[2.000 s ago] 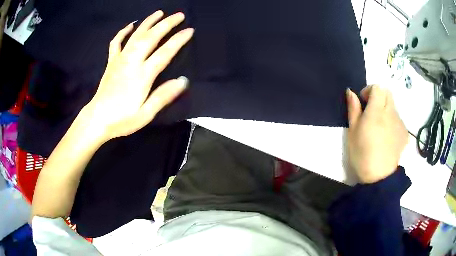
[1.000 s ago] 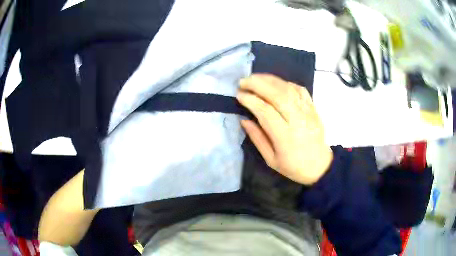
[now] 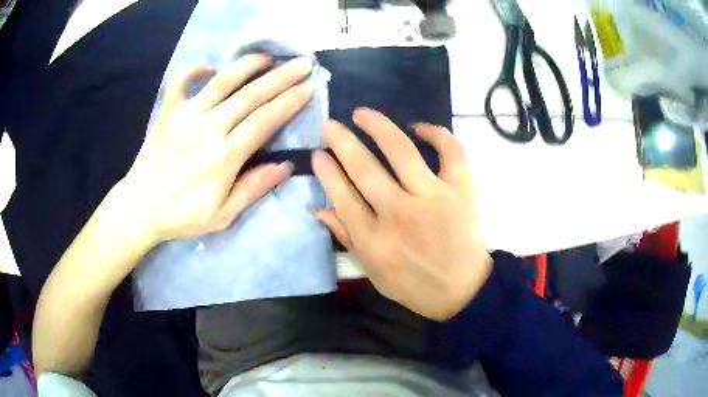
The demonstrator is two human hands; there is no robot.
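A pale blue-grey interfacing-backed piece point(image 3: 241, 267) lies in front of me, its lower edge over the table's front edge. A narrow dark strip point(image 3: 300, 163) crosses it between my hands. A dark rectangular piece point(image 3: 388, 77) sticks out to its right on the table. My left hand point(image 3: 209, 147) lies flat on the interfacing, fingers spread. My right hand point(image 3: 396, 201) rests on the strip's right end and the dark rectangle, fingers slightly apart. Whether its fingertips pinch the cloth is hidden.
Black-handled shears point(image 3: 532, 85) and blue thread snips point(image 3: 590, 77) lie on the white table point(image 3: 543, 186) at right. A dark box point(image 3: 666, 139) sits on a yellowish pad. Dark cloth point(image 3: 78, 147) covers the left. A red basket point(image 3: 638, 372) with dark pieces is at lower right.
The cloth has been turned over, showing its pale backing, and its raised upper fold now lies flatter. My left hand has come from beneath onto it. My right hand has moved left and slightly down.
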